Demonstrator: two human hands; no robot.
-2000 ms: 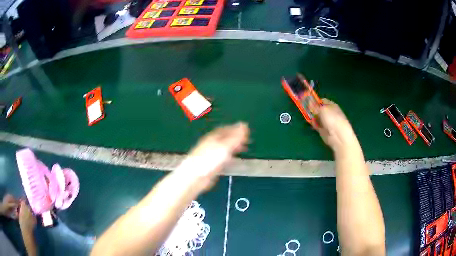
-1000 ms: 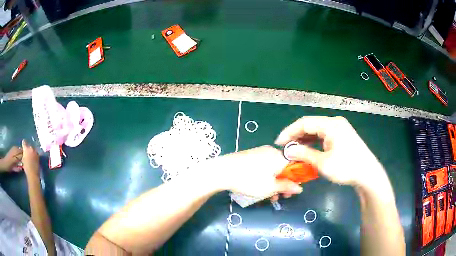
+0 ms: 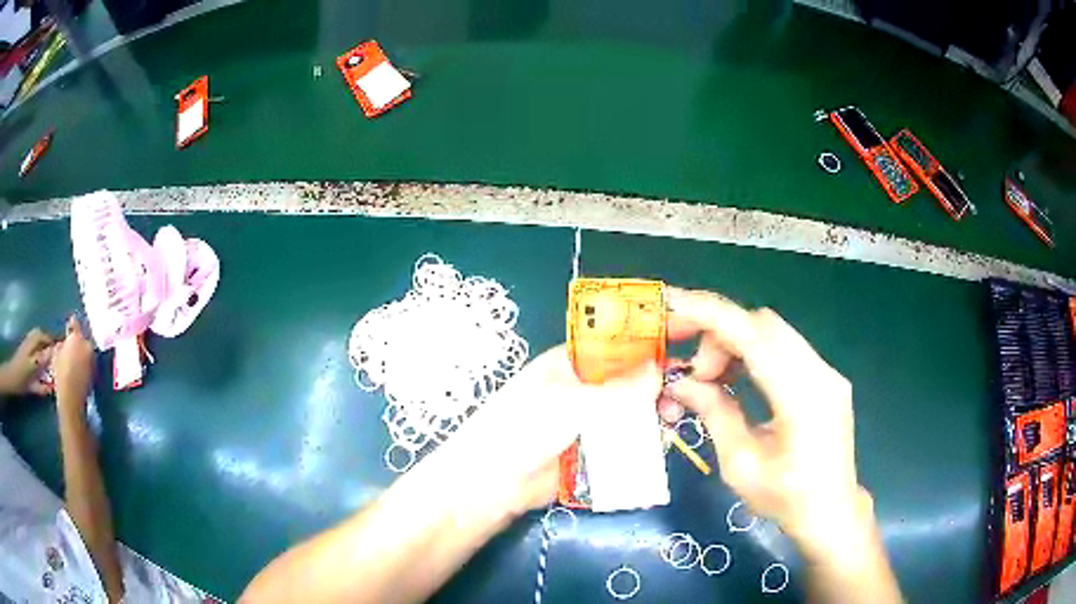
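Observation:
An orange phone housing [image 3: 617, 328] with a white rectangular panel [image 3: 625, 442] below it is held upright just right of the white ring heap. My left hand [image 3: 545, 407] grips it from the left, its fingers partly hidden behind the phone. My right hand [image 3: 767, 407] is at its right edge, with thumb and finger pinched on a small dark part [image 3: 676, 375]. A thin yellowish strip [image 3: 688, 451] sticks out below that hand. The heap of white rings [image 3: 437, 354] lies to the left, and loose rings [image 3: 681, 550] lie below the phone.
A worn pale strip [image 3: 389, 197] crosses the green surface. Beyond it lie orange phones [image 3: 375, 80], some in pairs at right [image 3: 876, 153]. A black tray [image 3: 1036, 342] with orange phones stands at the right edge. A pink fan [image 3: 136, 277] and another person's hands [image 3: 57, 363] are at left.
The phone from the far belt is now over the near bench. Since one second ago it has been turned so its orange end stands up, and the white ring at my right fingertips no longer shows.

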